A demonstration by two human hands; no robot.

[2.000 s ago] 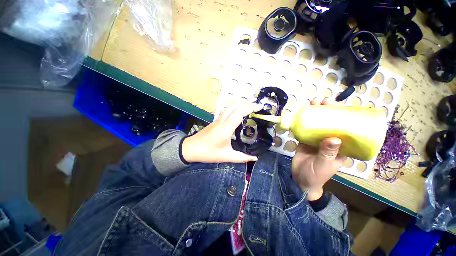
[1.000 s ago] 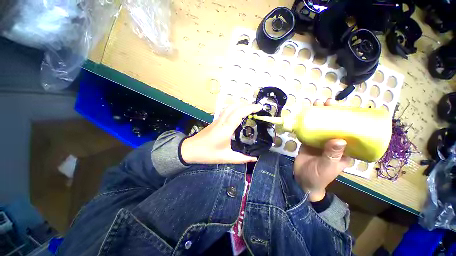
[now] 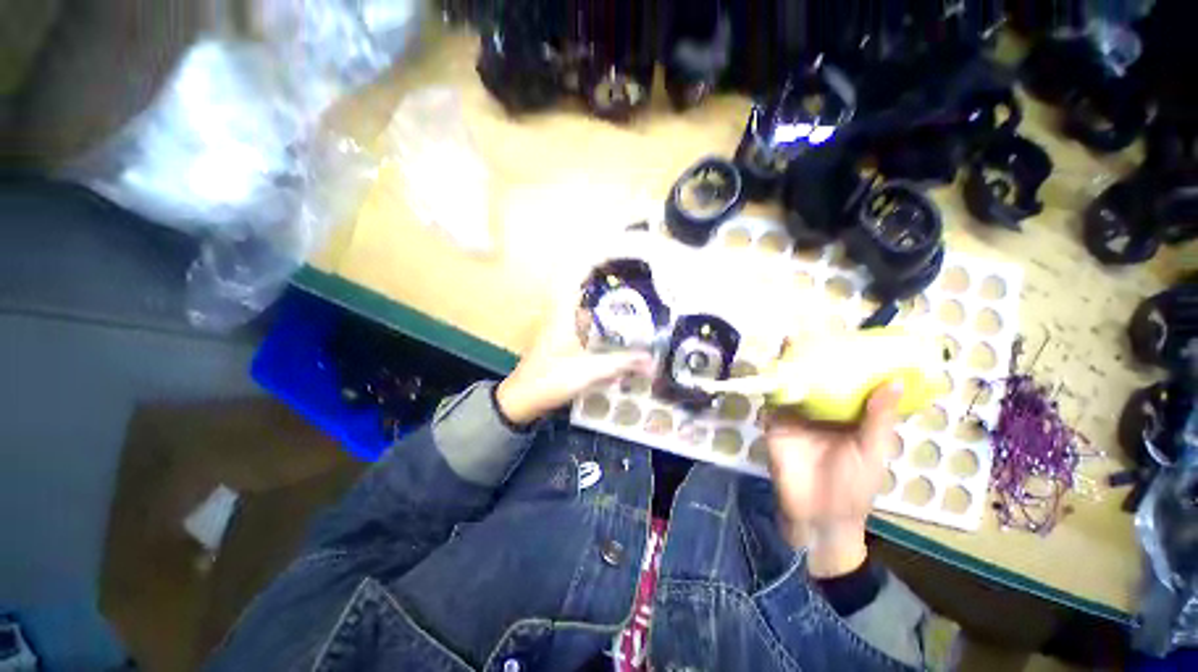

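My right hand point(image 3: 830, 479) holds a yellow squeeze bottle point(image 3: 854, 373) on its side, its pale thin nozzle pointing left. The nozzle tip is at the lower part of a black housing point(image 3: 700, 352) with a silvery centre ring, over the white perforated tray point(image 3: 939, 453). A second black housing point(image 3: 623, 307) is just left of it, at the fingertips of my left hand point(image 3: 552, 368). The frame is blurred and overexposed there, so I cannot tell whether the fingers grip it.
More black housings point(image 3: 901, 226) are heaped at the far side and down the right. A purple strand tangle point(image 3: 1034, 440) lies right of the tray. Clear plastic bags point(image 3: 217, 151) are at the left. A blue bin point(image 3: 313, 381) sits below the green bench edge point(image 3: 407, 326).
The camera view has shifted. The two housings now sit side by side, with the left one moved away from my body. My left hand has moved with it; the nozzle is now at the right housing.
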